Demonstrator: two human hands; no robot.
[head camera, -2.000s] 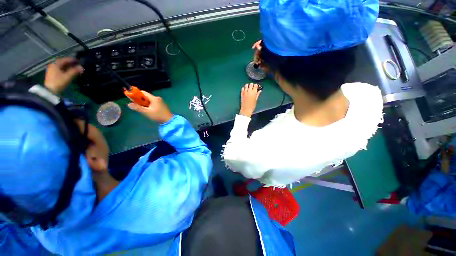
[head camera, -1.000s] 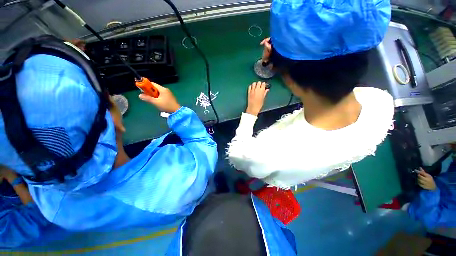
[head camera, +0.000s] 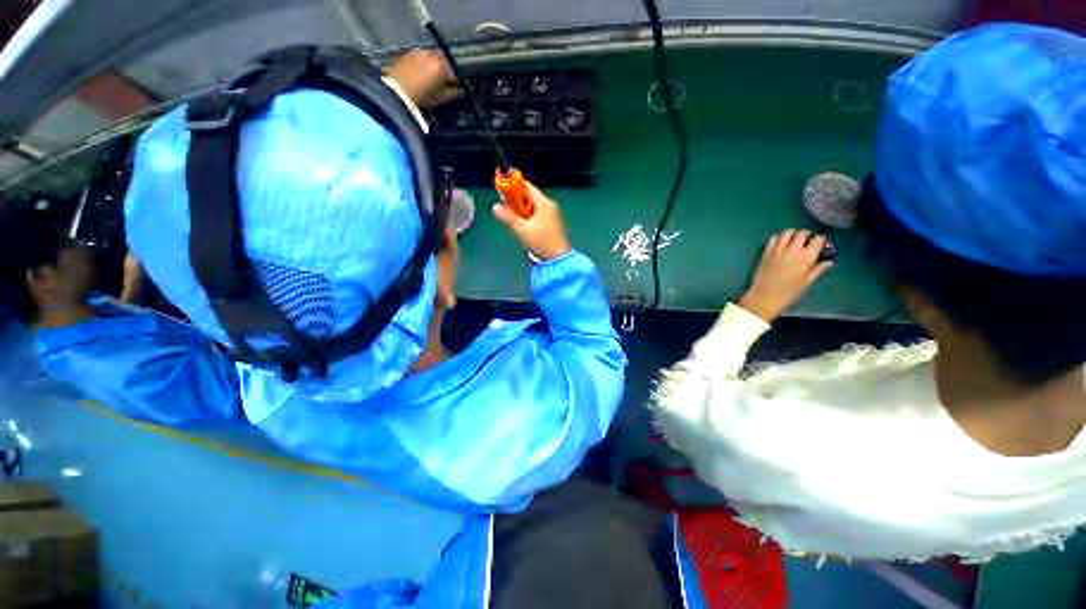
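Neither of my hands is in view. At the bottom centre my own dark front (head camera: 584, 553) and blue smock edges show. Ahead, a person in a blue smock and cap holds an orange electric screwdriver (head camera: 515, 193) over the green bench (head camera: 738, 155). That person's other hand is at a black parts tray (head camera: 572, 157) with square pockets. A round grey dish (head camera: 461, 211) is partly hidden by the cap. White bits (head camera: 643, 244) lie in a pile. On the right, a person in a fluffy white top holds a small black unit (head camera: 825, 248) near a speckled dish (head camera: 831, 199).
A black cord (head camera: 676, 155) hangs over the bench. A red stool (head camera: 732, 559) stands at the lower right. Another person in blue (head camera: 143, 357) sits at the far left. A brown box (head camera: 45, 547) is at the lower left on the blue floor.
The view has swung left, so both people, the tray and the white bits sit further right. The silver case has left the picture. The person at far left and the brown box now show.
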